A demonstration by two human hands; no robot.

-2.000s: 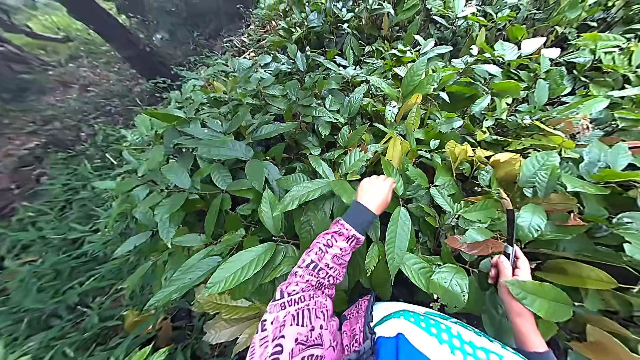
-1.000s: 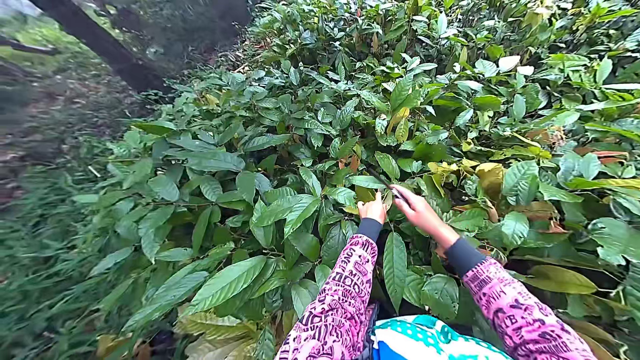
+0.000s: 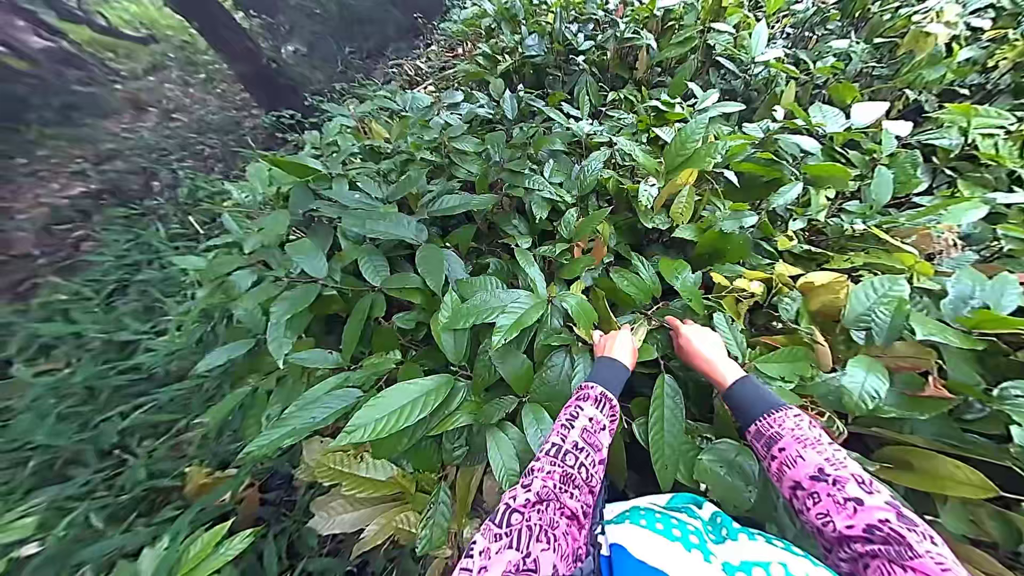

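Both hands reach into a dense leafy shrub. My left hand (image 3: 617,347) is closed at a thin stem with small pale leaves (image 3: 640,330); its fingertips are partly hidden by foliage. Just to the right, my right hand (image 3: 701,349) has its fingers closed around something thin and dark, whose far end disappears among the leaves; which object it is cannot be told here. A gap of a few fingers' width separates the hands. Broad green leaves (image 3: 518,317) lie left of them, and a long green leaf (image 3: 666,432) hangs below.
Yellowing leaves (image 3: 824,293) stand to the right, with a curled brown leaf beside them. Low grass (image 3: 120,384) covers the left side. A dark tree trunk (image 3: 248,60) leans at the upper left. A patterned cloth (image 3: 696,536) covers my front at the bottom edge.
My right hand, at the lower right two seconds ago with a dark-bladed tool, has come over beside the left. Since one second ago it has moved slightly down and its tool is no longer plainly visible.
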